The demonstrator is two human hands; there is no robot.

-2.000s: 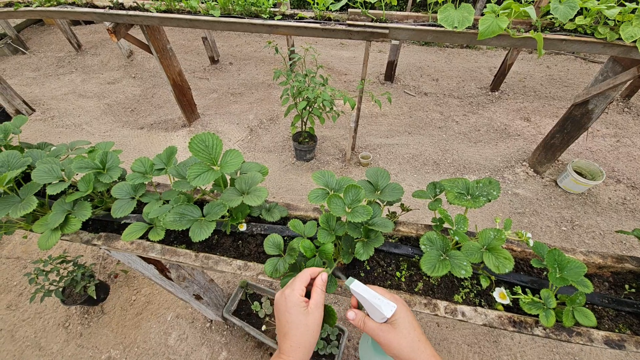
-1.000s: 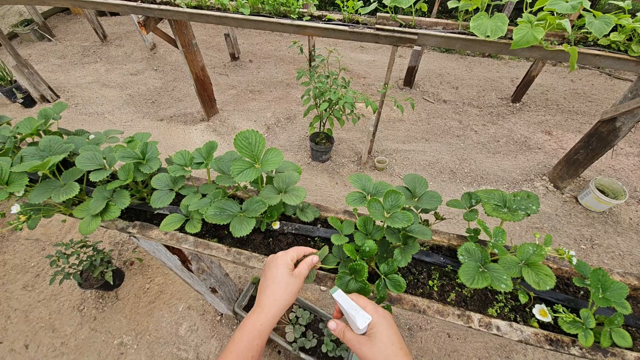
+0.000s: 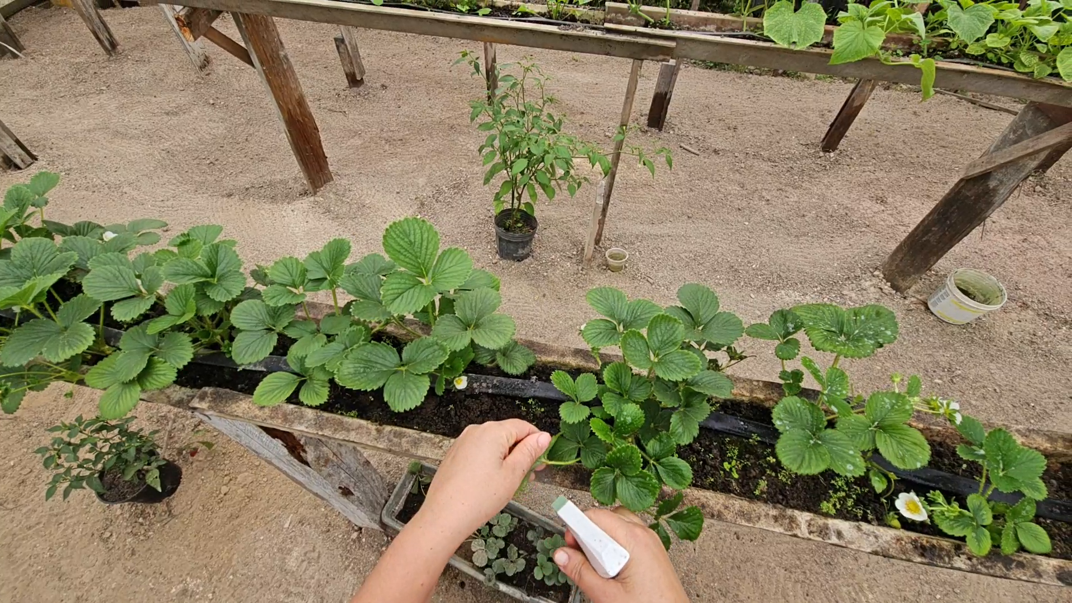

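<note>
My left hand (image 3: 486, 473) pinches a thin green strawberry stem (image 3: 563, 461) between thumb and fingertips, at the near side of a strawberry plant (image 3: 645, 394). Just right of it and lower, my right hand (image 3: 624, 557) is wrapped around a spray bottle, whose white trigger head (image 3: 593, 536) points up and left; the bottle's body is mostly hidden below the frame. The plant grows in dark soil (image 3: 469, 410) in a long raised wooden planter, along which a black irrigation pipe (image 3: 536, 387) runs. A white strawberry flower (image 3: 911, 506) stands at the right.
Beneath the planter's front board (image 3: 335, 425) is a grey trough (image 3: 398, 502) of small plants. A potted shrub (image 3: 138, 481) stands lower left. Beyond the planter are a black pot (image 3: 514, 239), a small cup (image 3: 616, 258), a white bucket (image 3: 963, 300) and another raised bed's wooden legs (image 3: 285, 100).
My left hand has moved away from the spray head, to the left, and the stem now shows stretched between it and the plant. The right hand still holds the spray bottle.
</note>
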